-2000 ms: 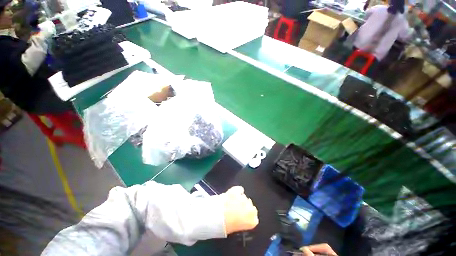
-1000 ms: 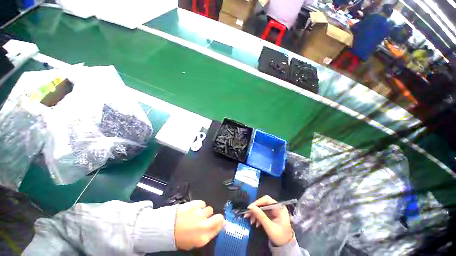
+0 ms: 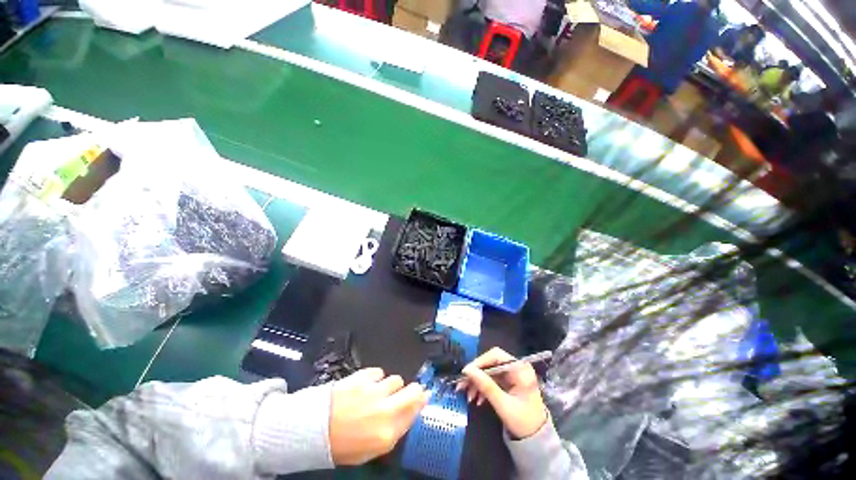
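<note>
My right hand (image 3: 512, 394) holds silver-grey tweezers (image 3: 519, 364), their tip end low over the blue perforated sheet (image 3: 436, 436). My left hand (image 3: 375, 414) is at the sheet's left edge, fingertips pinched near the tweezer tip; whether it holds a tiny part cannot be told. Small black plastic parts (image 3: 443, 350) lie grouped on the upper part of the sheet. A loose heap of black parts (image 3: 335, 358) lies left, just beyond my left hand.
Beyond the black mat (image 3: 380, 319) stand a black parts tray (image 3: 430, 249), a blue bin (image 3: 494, 270) and a white box (image 3: 328, 240). A dark flat slab (image 3: 279, 349) lies left. Clear bags lie left (image 3: 141, 244) and right (image 3: 648, 328).
The view has swung right and down since the earliest frame. My right hand and tweezers have come fully into view. My left hand is now beside the sheet, close to the tweezers.
</note>
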